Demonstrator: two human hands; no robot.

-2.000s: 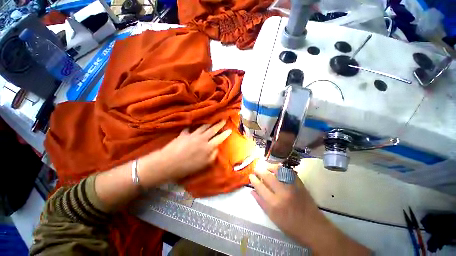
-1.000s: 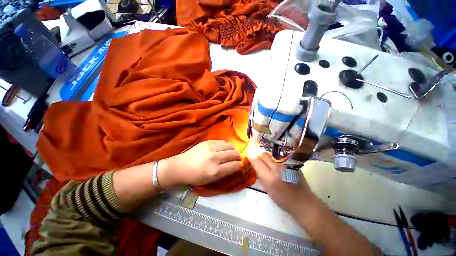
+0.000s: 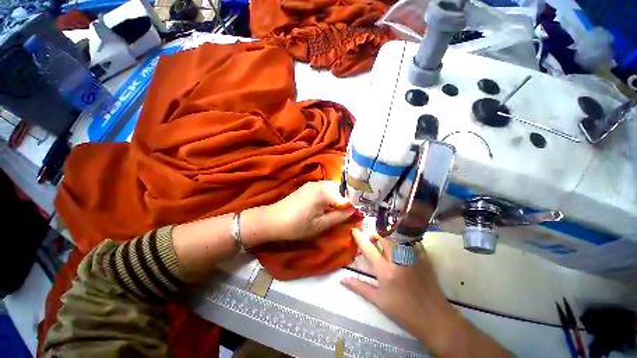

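A large rust-orange garment piece (image 3: 209, 140) lies in folds on the table, left of the white sewing machine head (image 3: 398, 105). My left hand (image 3: 307, 213) is at the cloth's edge beside the needle, thumb and fingertips pinching a bit of orange fabric. My right hand (image 3: 394, 276) is just in front of the presser area, its index finger pointing at the cloth edge in the bright lamp glow, thumb apart. The needle and presser foot are mostly hidden by glare and the shiny metal guard (image 3: 427, 185). I cannot tell whether my right fingers hold cloth.
A gathered orange bundle (image 3: 335, 45) and clear plastic bag (image 3: 489, 31) lie behind the machine. A water bottle (image 3: 77, 84) stands at upper left by the blue JACK label (image 3: 122, 105). Slim pointed snips (image 3: 571, 325) lie at lower right. A ruler scale (image 3: 279, 318) runs along the front edge.
My left hand has moved right from lying on the cloth to pinching its edge at the needle. My right hand has shifted slightly down, its thumb now spread from the fingers.
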